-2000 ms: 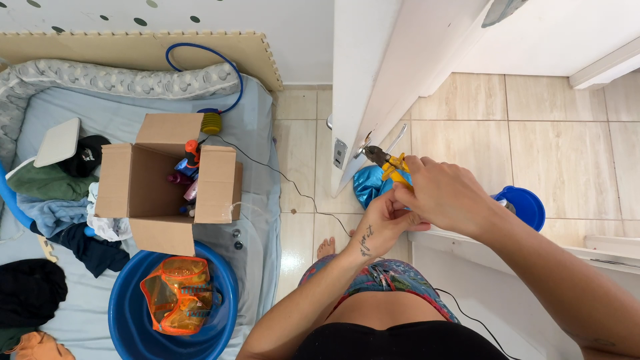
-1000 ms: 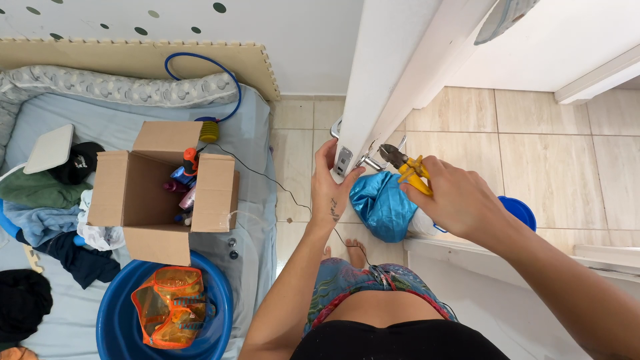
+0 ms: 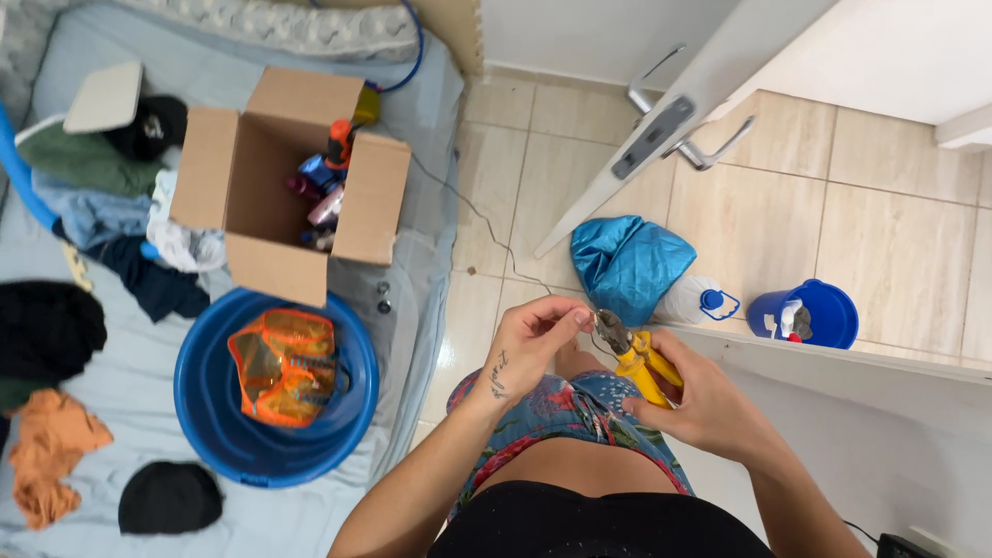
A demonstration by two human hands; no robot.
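Yellow-handled pliers [image 3: 637, 358] are gripped by my right hand [image 3: 686, 395], their metal jaws pointing up and left. My left hand [image 3: 535, 341] pinches something small and thin between thumb and fingertips, right at the jaws; what it is cannot be made out. Both hands are in front of my body, below the white door [image 3: 589, 194]. On the door's edge sits a metal latch plate [image 3: 653, 137], with a lever handle [image 3: 717, 147] on the right face and another lever handle [image 3: 647, 81] on the left.
A shiny blue bag [image 3: 632, 267], a white jug [image 3: 692, 301] and a blue bucket [image 3: 806, 310] stand on the tiles. A thin cable [image 3: 488, 221] crosses the floor. At left, a bed holds an open cardboard box [image 3: 203, 170], a blue tub [image 3: 190, 380] and clothes.
My left hand has left the door's edge and come down to the plier jaws. The pliers and my right hand are now away from the door handle. The view has shifted.
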